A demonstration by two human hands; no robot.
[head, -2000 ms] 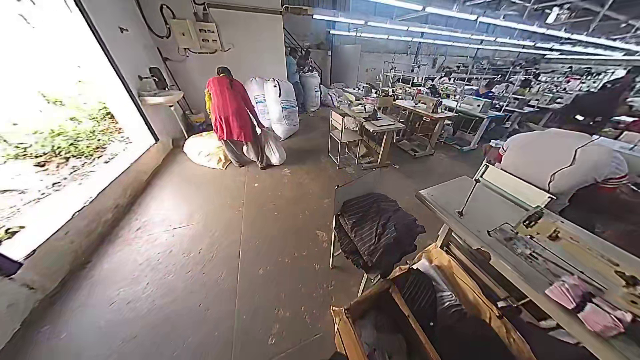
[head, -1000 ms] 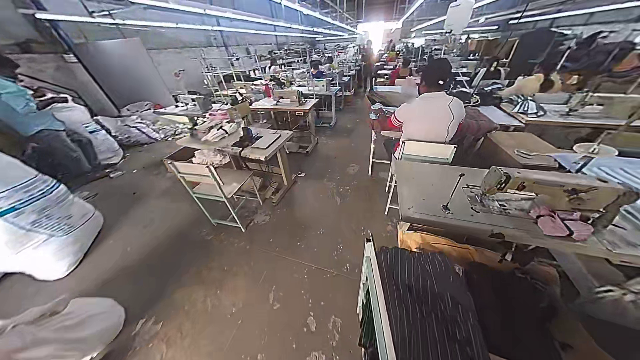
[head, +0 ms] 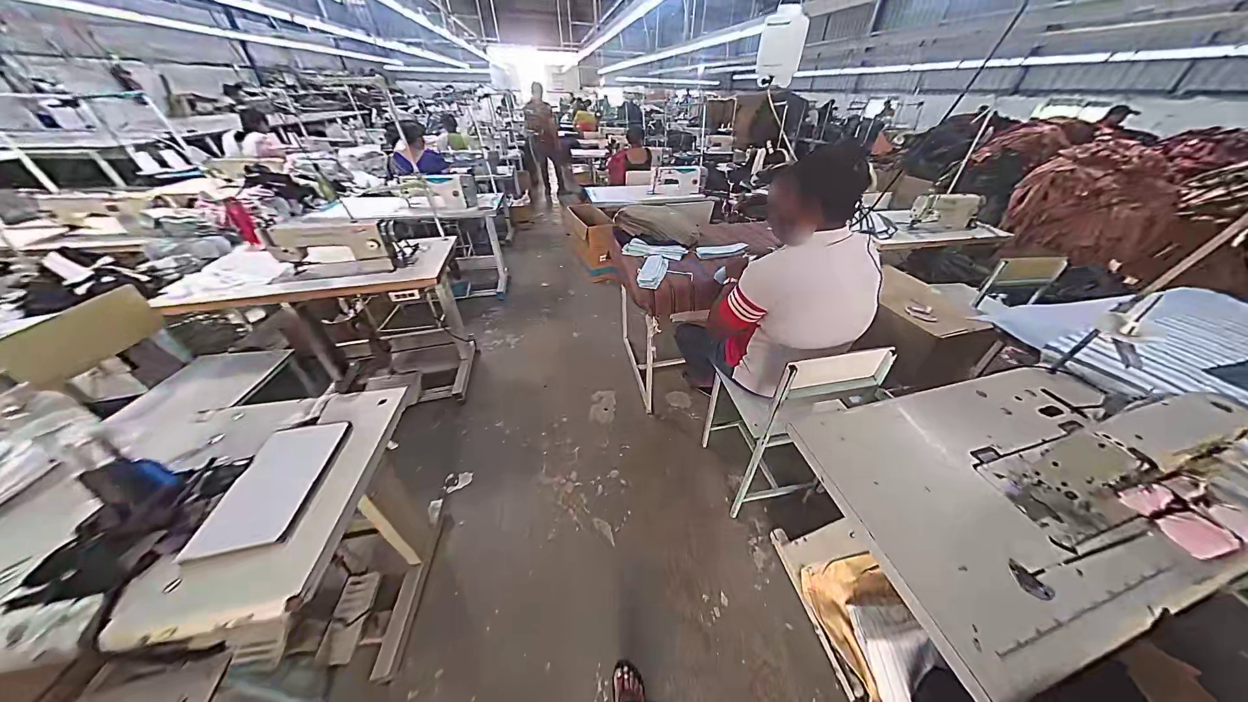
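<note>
Neither my left hand nor my right hand shows in the head view. One sandalled foot (head: 629, 681) is at the bottom edge, on the concrete floor. To the right stands a sewing table (head: 907, 487) with pink fabric pieces (head: 1197, 534) on its far right part. The left side has a worktable (head: 375, 429) bearing a flat pale board (head: 268, 492) and dark cloth. Farther along on the left, a sewing machine (head: 331, 244) sits on another table.
A person in a white shirt (head: 809, 302) sits on a metal chair (head: 838, 370) right of the aisle (head: 546, 439). Another person (head: 542, 141) stands far down it. Cardboard boxes (head: 590, 234) line its right side. Large brown cloth heaps (head: 1102, 205) lie at the right.
The view has swung right and moved forward, from the doorway and white sacks to the aisle between sewing tables. The seated person in white now appears nearer.
</note>
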